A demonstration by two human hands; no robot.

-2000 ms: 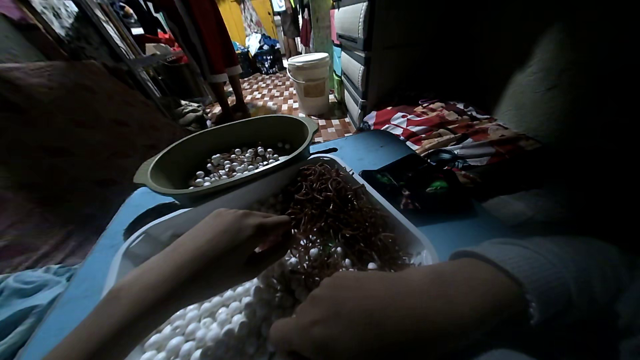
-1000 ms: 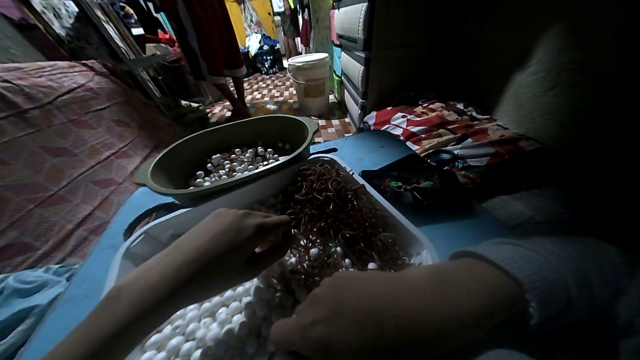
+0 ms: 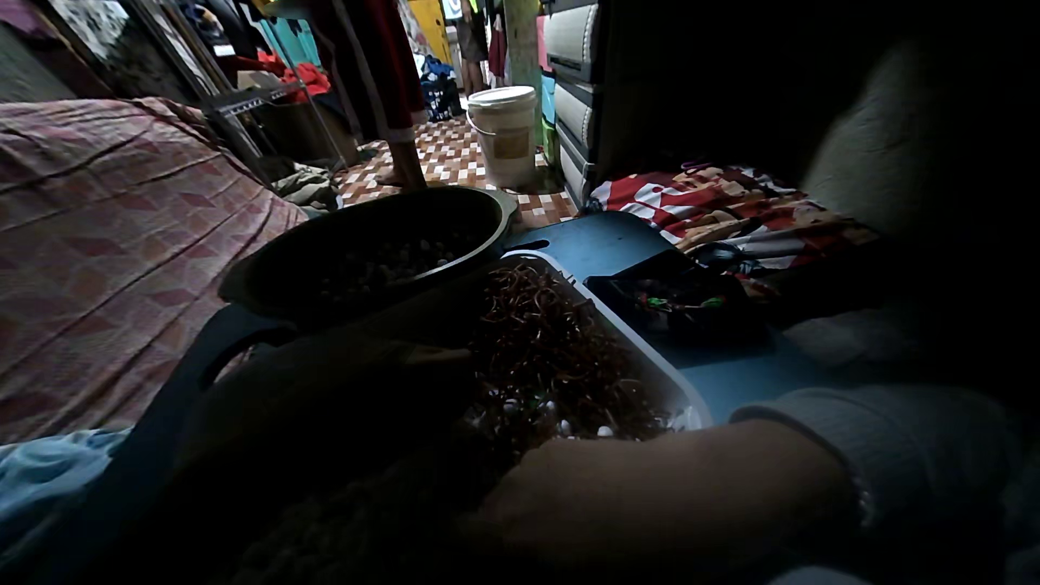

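A white plastic tray point(image 3: 650, 353) holds a tangled heap of thin reddish-brown curled strands point(image 3: 552, 349) and small white oval pieces point(image 3: 605, 431). Across the tray's near right part lies my right hand point(image 3: 544, 487), its fingers lost in dark shadow over the pieces. My left hand point(image 3: 431, 357) is barely visible in the dark at the heap's left edge; what it touches cannot be told. Beyond the tray, to the left, an oval olive-green basin point(image 3: 496, 215) contains more small round pieces point(image 3: 406, 260), mostly shaded.
Tray and basin rest on a blue table point(image 3: 609, 236). A black bag or wrapper point(image 3: 682, 305) lies right of the tray. Behind stand a lidded white bucket point(image 3: 505, 138), a person point(image 3: 374, 81) and a drawer unit point(image 3: 573, 106). Patterned cloth point(image 3: 122, 268) slopes at left.
A deep shadow has fallen over the near part of the tray, my left arm and the basin, all of which were lit in the earlier frames. My right arm stays in about the same place.
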